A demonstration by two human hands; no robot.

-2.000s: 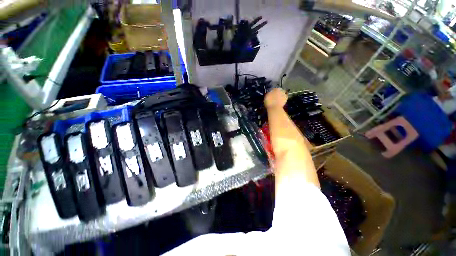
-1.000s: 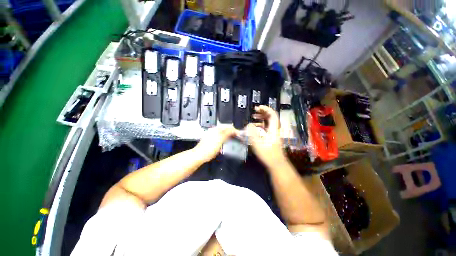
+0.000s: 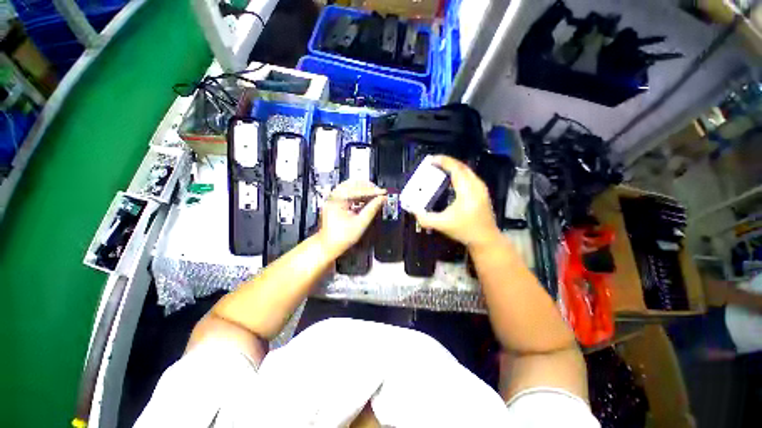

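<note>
My right hand (image 3: 464, 205) holds a small block with a silver-white face (image 3: 424, 185) and a dark side, tilted above the row of housings. My left hand (image 3: 349, 219) is beside it on the left, thumb and forefinger close together. Something thin may be between them, too small to tell. Long black housings (image 3: 246, 221) lie side by side on the white bench (image 3: 196, 238), with silver-white plates on their upper parts. My hands hide parts of the middle housings.
A wide black cover (image 3: 426, 127) and blue bins (image 3: 368, 84) are behind the row. Small white trays (image 3: 125, 234) are at the left by the green conveyor (image 3: 50, 276). A red bag or tray (image 3: 587, 288) and a cardboard box (image 3: 656, 251) are at the right. Part of a person shows at the far right.
Both hands have come up from the bench's front edge to over the housings. The silver-white faced block is now raised in my right hand. The view has shifted slightly.
</note>
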